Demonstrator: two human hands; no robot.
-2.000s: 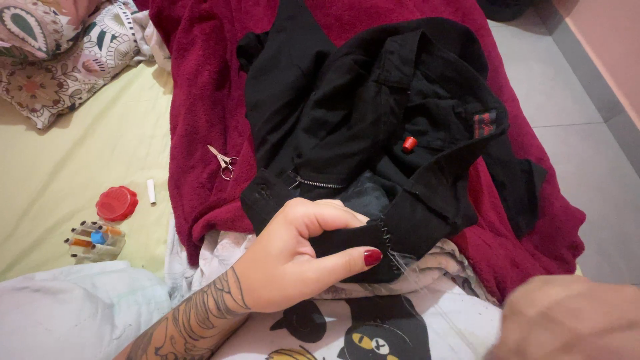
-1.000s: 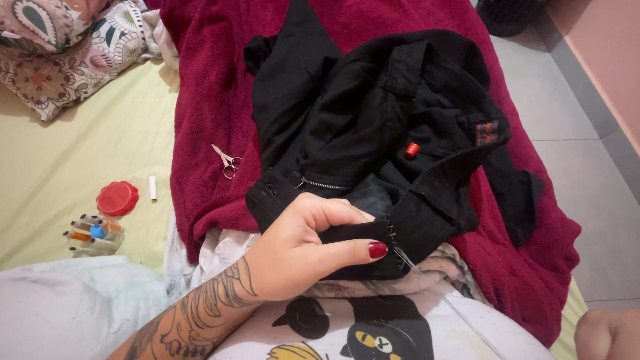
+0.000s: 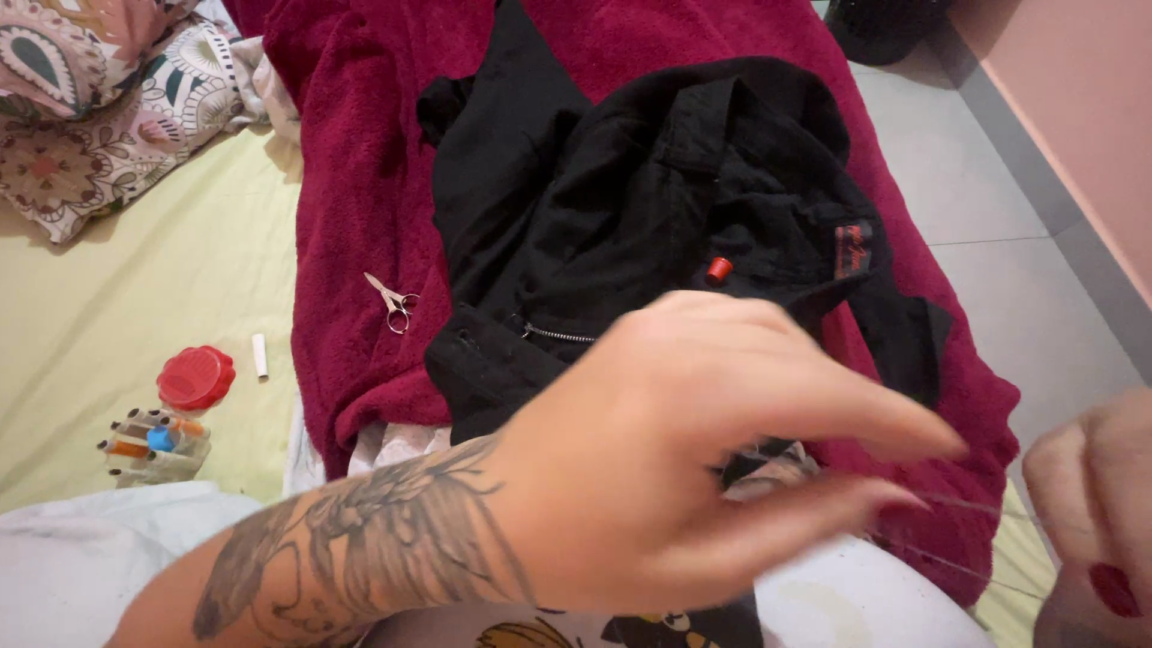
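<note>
My left hand (image 3: pixel 720 450), blurred, is raised over the black garment (image 3: pixel 621 198), thumb and forefinger apart near pale thread (image 3: pixel 963 502). The thread runs toward my right hand (image 3: pixel 1084 513), which is curled at the right edge and partly cut off; whether a needle is in its fingers cannot be seen. The garment has a metal zipper (image 3: pixel 562 335) and a sewn-in label (image 3: pixel 852 252). A small red thimble-like cap (image 3: pixel 718 270) lies on it. Small scissors (image 3: pixel 393 303) lie to its left on the dark red blanket (image 3: pixel 355 180).
On the pale yellow sheet (image 3: pixel 180 288) at left are a clear container of thread spools (image 3: pixel 157 445), a red scalloped lid (image 3: pixel 195 378) and a small white stick-like item (image 3: pixel 260 356). Patterned pillows (image 3: pixel 117 135) lie upper left. Tiled floor (image 3: pixel 981 180) and a pink wall (image 3: pixel 1071 90) are at right.
My left hand has let go of the garment's edge and moved right toward the thread. My right hand shows farther into view than one second ago.
</note>
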